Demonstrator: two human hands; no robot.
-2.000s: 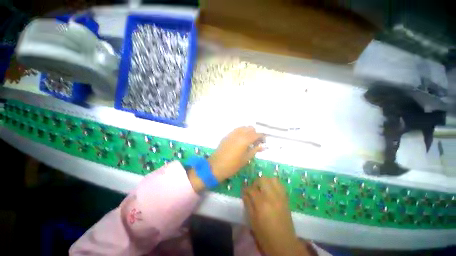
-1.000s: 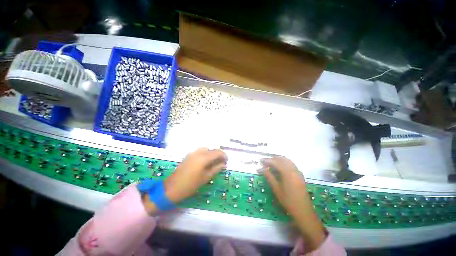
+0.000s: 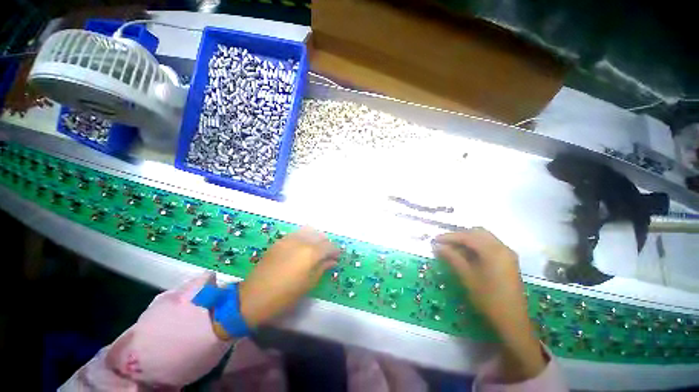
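Observation:
The green PCB panel [image 3: 383,279] runs across the front in its track, dotted with small parts. My left hand [image 3: 290,268], with a blue wrist strap [image 3: 227,308], is over the panel, fingers bent at its back half; whether it holds a part cannot be seen. My right hand [image 3: 490,279] reaches over the panel to its back edge, fingertips at the near end of the dark component rows [image 3: 421,205] on the white surface. Its thumb and forefinger are close together; anything between them is too small to tell.
A large blue bin [image 3: 293,126] of silver capacitors stands behind the panel, with a fan [image 3: 107,76] and small blue bin [image 3: 123,138] to its left. A cream component pile [image 3: 345,126] lies right of it. A black crumpled thing [image 3: 602,207] lies at right, cardboard [image 3: 437,61] behind.
The view has shifted, so the bins and fan appear higher and further right. Over two seconds my hands have moved apart, and my right hand has moved from the panel to the dark rows.

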